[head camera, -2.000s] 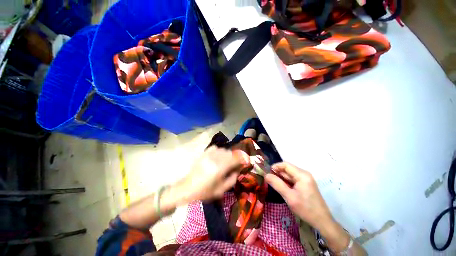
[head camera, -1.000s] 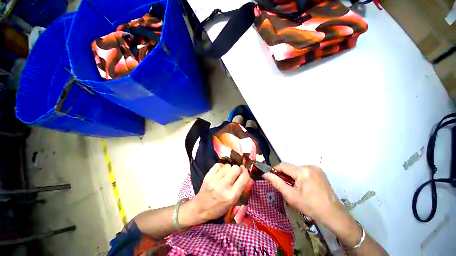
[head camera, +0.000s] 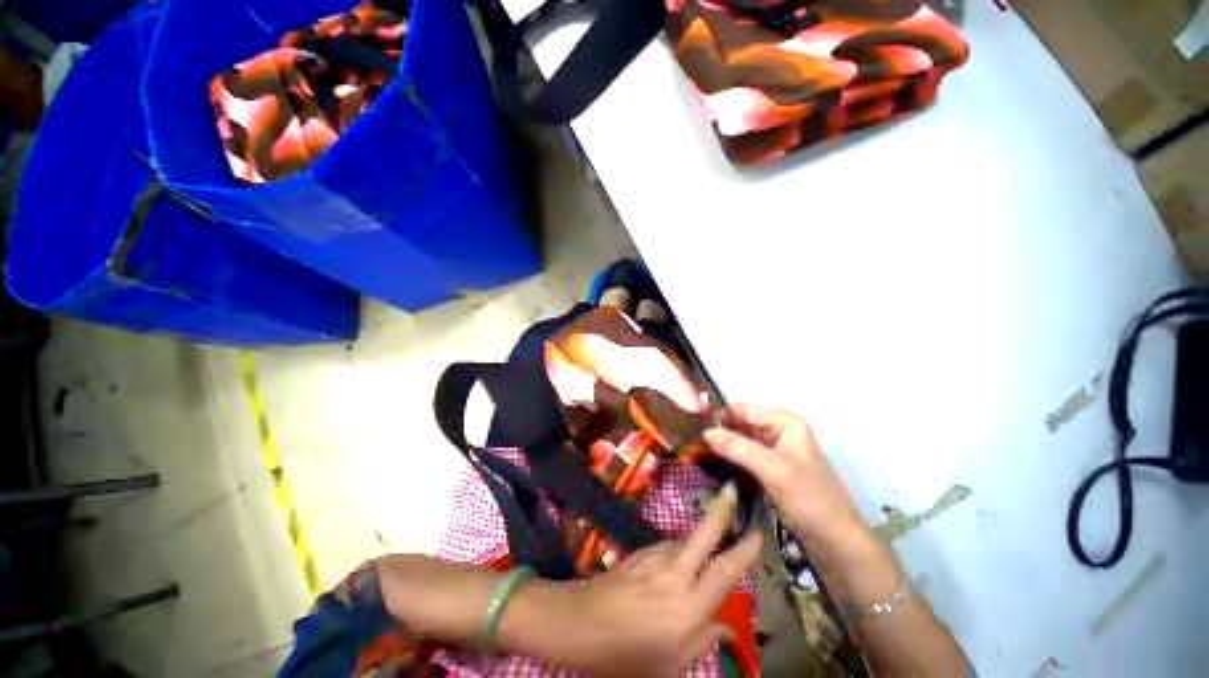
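The patterned bag (head camera: 617, 378), orange, brown and pink, lies over my lap with its black webbing strap (head camera: 550, 437) looped out to the left. An orange-red line runs along the bag. My right hand (head camera: 785, 470) pinches the bag's right edge between thumb and fingers. No snips show; whether they are inside the right hand is hidden. My left hand (head camera: 663, 589) is over the lower part of the bag and strap, fingers spread and pointing right towards the right hand, slightly blurred. It grips nothing visible.
Two blue bins (head camera: 458, 199) stand at the left, one holding same-print bags (head camera: 285, 113). Another patterned bag (head camera: 822, 66) lies on the white table (head camera: 902, 291). A black pouch with a cord (head camera: 1191, 397) is at the table's right edge. Cardboard boxes (head camera: 1127, 66) are at the top right.
My left hand has let go of the bag and moved down and right, its fingers spreading. My right hand now pinches the bag's edge; the snips no longer show. The strap loop has shifted left.
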